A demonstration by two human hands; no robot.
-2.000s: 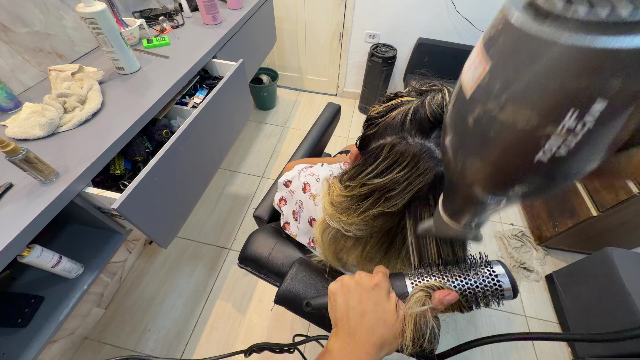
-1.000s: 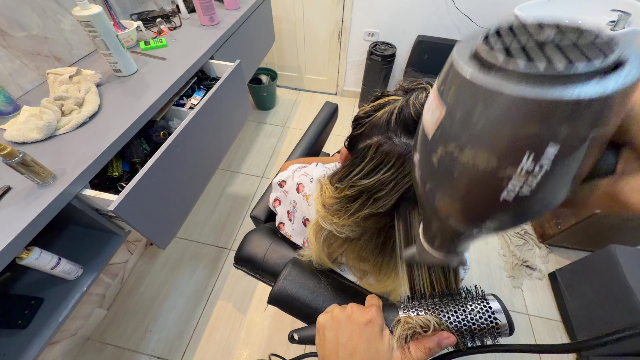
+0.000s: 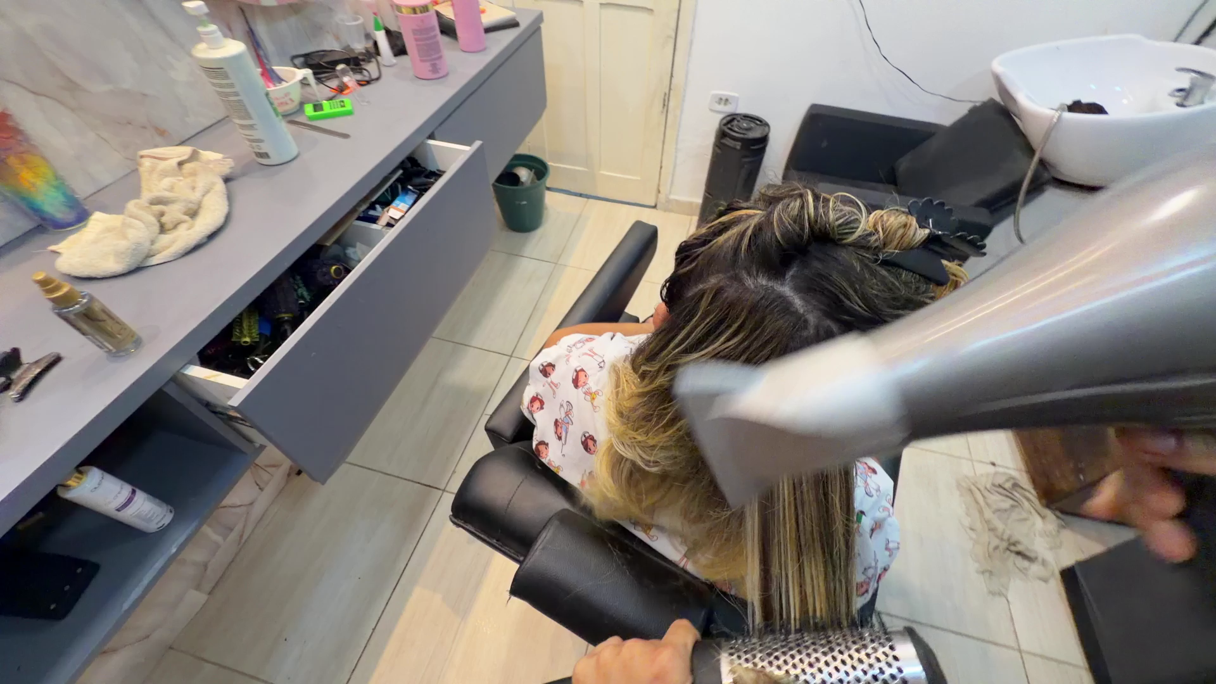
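Observation:
My left hand (image 3: 638,659) grips a round metal-barrel hairbrush (image 3: 822,657) at the bottom edge, with a section of straight, streaked hair (image 3: 803,551) running down to its bristles. My right hand (image 3: 1149,489), at the right edge, holds a hair dryer (image 3: 1045,313) whose flat nozzle (image 3: 788,408) lies over the hair of a seated person. That person wears a white printed cape (image 3: 570,404); the upper hair is rolled up and held by a black claw clip (image 3: 940,233). The dryer's handle is mostly out of view.
A black salon chair (image 3: 608,570) holds the person. At left, a grey counter (image 3: 228,256) bears a towel (image 3: 157,218) and bottles; its open drawer (image 3: 380,313) juts out. A green bin (image 3: 522,195), a wash basin (image 3: 1121,104) and a cloth (image 3: 1012,532) on the floor are beyond.
The dryer has swung round from upright above the hair to lying across from the right, nozzle toward the left. The brush has moved down to the bottom edge of the view.

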